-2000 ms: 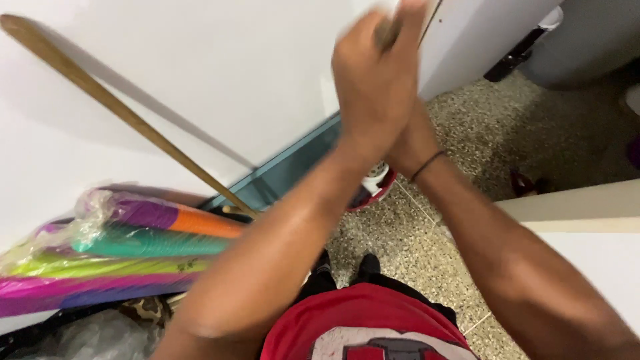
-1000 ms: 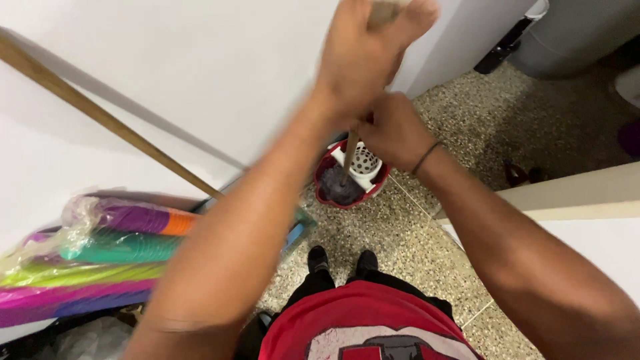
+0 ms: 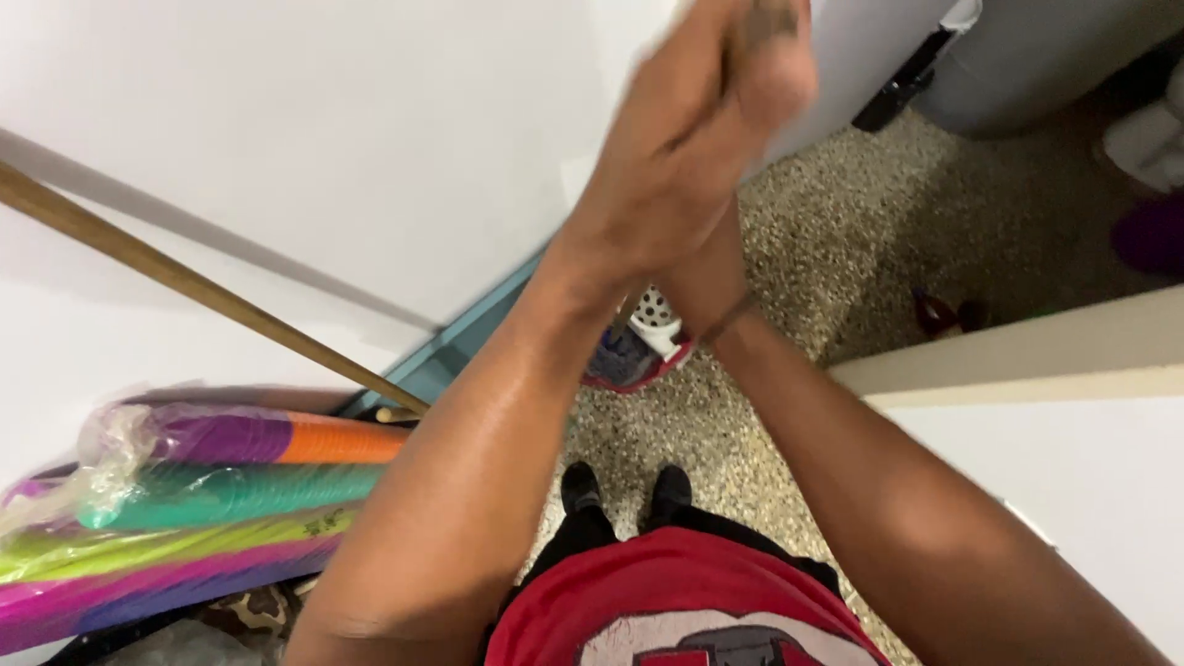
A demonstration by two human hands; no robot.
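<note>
My left hand [image 3: 689, 139] is closed around the upper part of a mop handle [image 3: 629, 310], whose blunt end shows between the thumb and fingers. Just below and partly behind it is my right hand [image 3: 708, 259], with a dark band at the wrist; its fingers are hidden, though it appears to be on the same handle. The handle slants down to a grey mop head [image 3: 624, 356] in a red bucket [image 3: 638, 384]. A white perforated wringer [image 3: 655, 310] sits on the bucket's right side. My left forearm hides part of the bucket.
A wooden pole [image 3: 213, 291] leans at left above plastic-wrapped colored rolls [image 3: 231, 490]. White wall panels [image 3: 370, 120] have a blue-grey base edge. At right are a beige-edged partition [image 3: 1008, 361], a grey bin [image 3: 1027, 74] and a small red object [image 3: 934, 313] on the speckled floor [image 3: 814, 231].
A second ago my right hand's fingers showed on the handle below my left hand; now the hands overlap and those fingers are hidden. The mop head remains in the bucket.
</note>
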